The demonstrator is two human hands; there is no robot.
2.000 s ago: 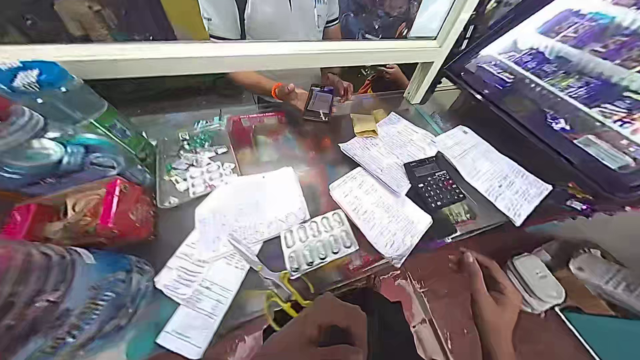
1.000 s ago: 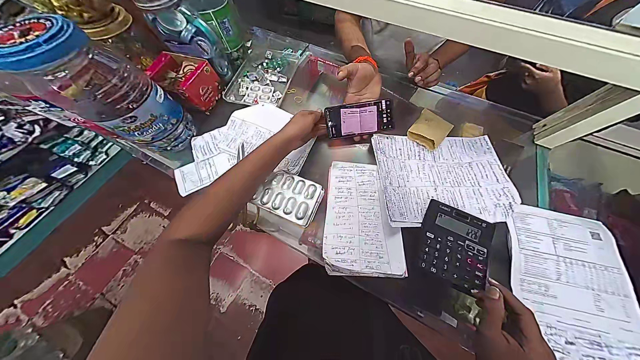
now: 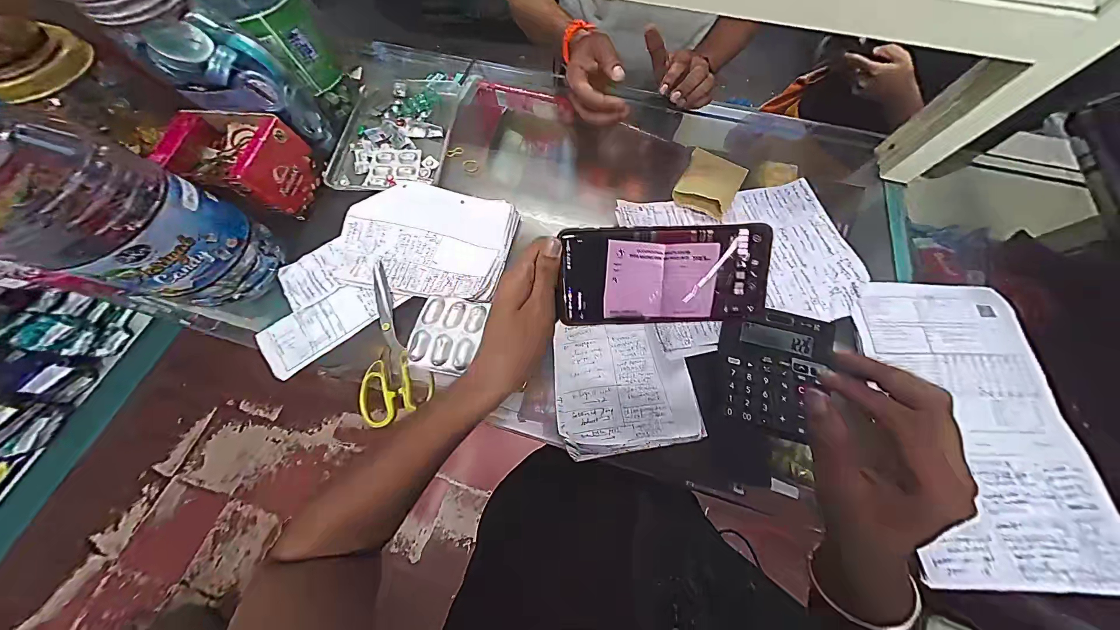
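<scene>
My left hand (image 3: 518,319) grips the left end of a smartphone (image 3: 663,273), whose lit screen shows a pink document. Just right of it, my right hand (image 3: 892,446) is at a black calculator (image 3: 774,376), fingers bent over its right edge; whether they grip it or only touch it is unclear. Handwritten sheets (image 3: 626,394) lie under and below the phone. Left of my left hand are a blister pack of capsules (image 3: 448,334) and yellow-handled scissors (image 3: 389,367). A large printed sheet (image 3: 1006,420) lies beneath and right of my right hand.
Across the glass counter (image 3: 560,188) are another person's hands (image 3: 599,83), with more hands (image 3: 884,74) at the right. A clear tray of medicines (image 3: 394,140), a red box (image 3: 245,162) and a plastic candy jar (image 3: 131,227) stand left. A folded brown packet (image 3: 709,182) lies behind the phone.
The phone was in the other person's hand two seconds ago; my left hand reached it one second ago. Now I hold it nearer, above the papers, and the other person's hand is off it.
</scene>
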